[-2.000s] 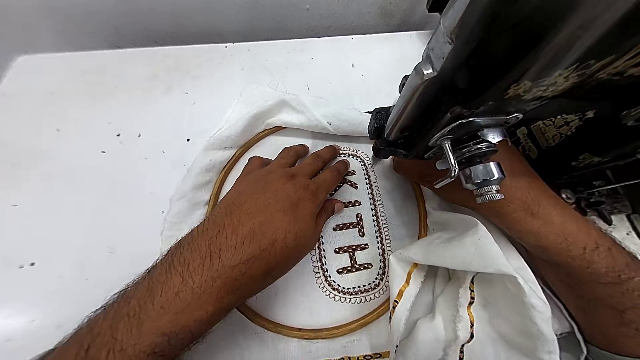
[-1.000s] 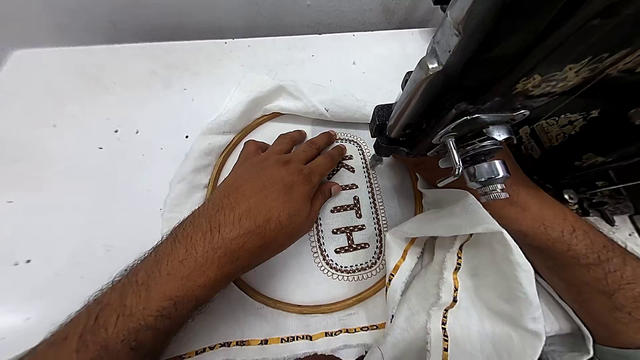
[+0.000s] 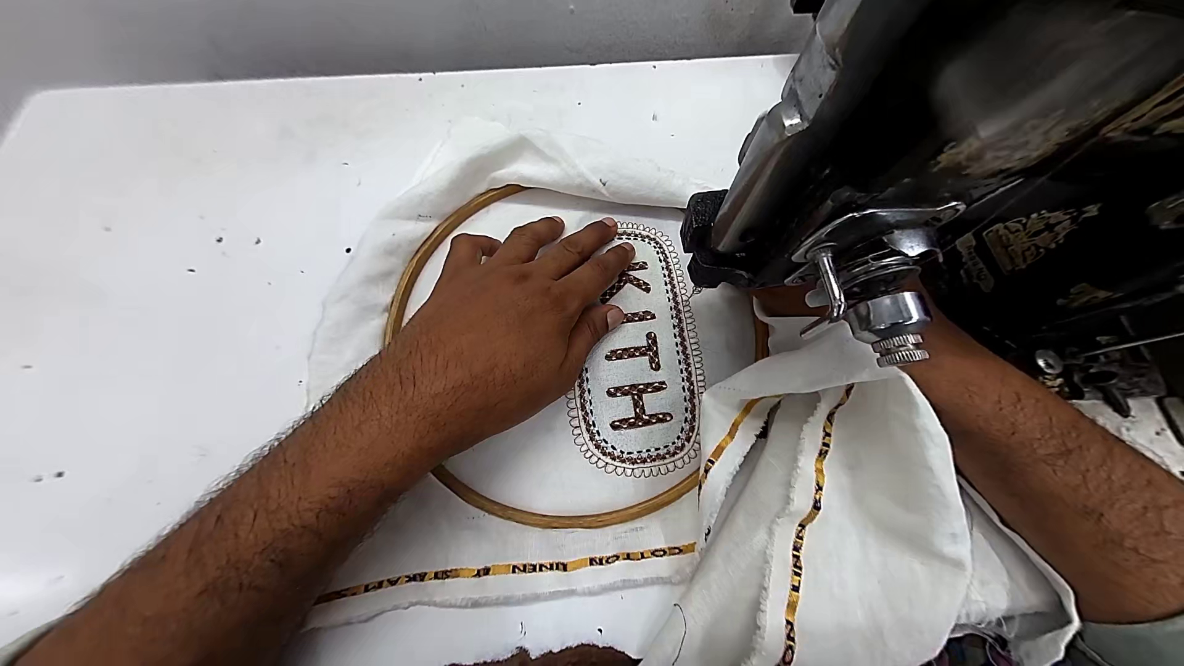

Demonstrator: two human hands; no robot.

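My left hand (image 3: pixel 532 310) lies palm down, fingers apart, on white cloth (image 3: pixel 504 467) stretched in a round wooden embroidery hoop (image 3: pixel 564 518). Its fingertips touch an oval embroidered patch (image 3: pixel 683 370) with brown stitched letters and a scalloped looped border. My right hand (image 3: pixel 791 301) reaches behind the sewing machine head (image 3: pixel 888 129) towards the hoop's right side; its fingers are mostly hidden, and its grip cannot be seen. The machine's needle area is just above the patch's upper right border.
Folded cloth (image 3: pixel 860 518) with yellow printed selvedge bunches over the hoop's lower right. The chrome thread tension knob (image 3: pixel 893 324) juts out above my right wrist. Under everything is a white tabletop (image 3: pixel 185 222) with small dark specks, and a grey wall (image 3: pixel 398 37) stands behind.
The hoop and patch have shifted slightly upward under the machine over the two seconds, my left hand moving with them. More of the cloth's printed selvedge shows below the hoop.
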